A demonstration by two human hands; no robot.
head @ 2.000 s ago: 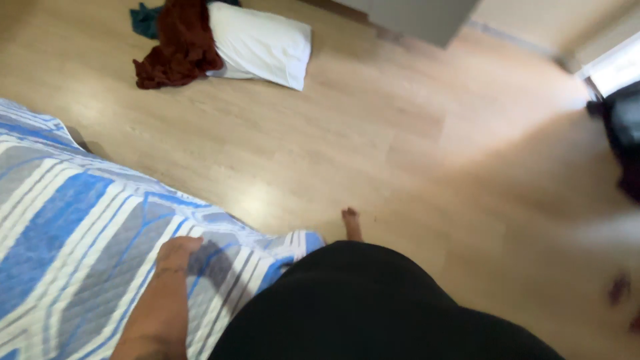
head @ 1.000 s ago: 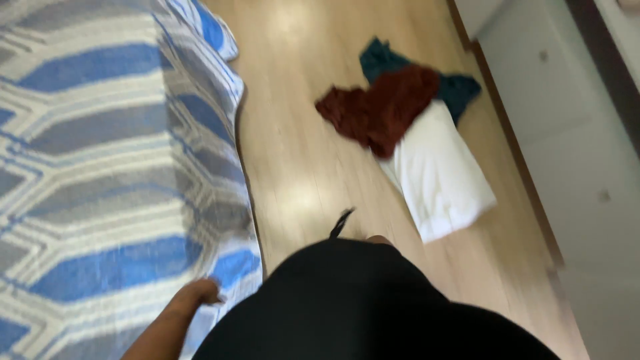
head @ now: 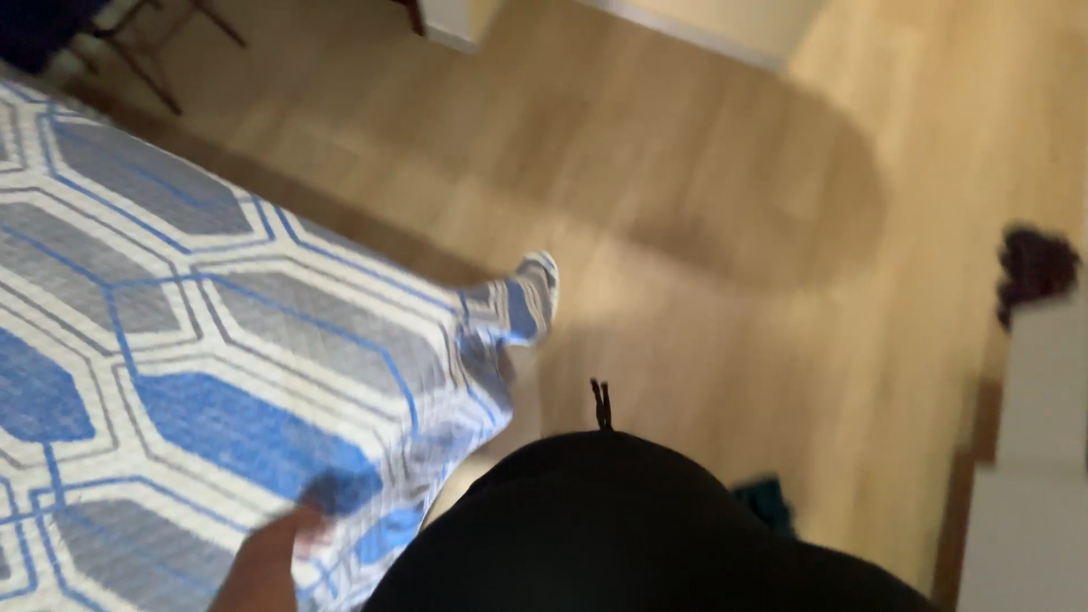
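My left hand (head: pixel 310 518) is blurred at the lower left, over the edge of a bed covered by a blue, grey and white patterned bedspread (head: pixel 297 340). Whether it touches the cloth or holds anything cannot be told. A corner of the bedspread hangs out over the wood-look floor. My right hand is not in view. The black garment on my body (head: pixel 629 527) fills the bottom middle, with two dark cord ends (head: pixel 602 404) sticking out above it.
A bit of dark green cloth (head: pixel 765 506) lies on the floor (head: pixel 722 357) beside my body. White furniture (head: pixel 1033 510) stands at the right, with a dark maroon item (head: pixel 1037 268) near its far end. Dark thin legs of furniture (head: pixel 140 72) show at the upper left.
The view has swung strongly. The white and rust-brown cloths seen on the floor earlier are out of view, and only part of the green cloth shows. My left hand remains by the bed's edge.
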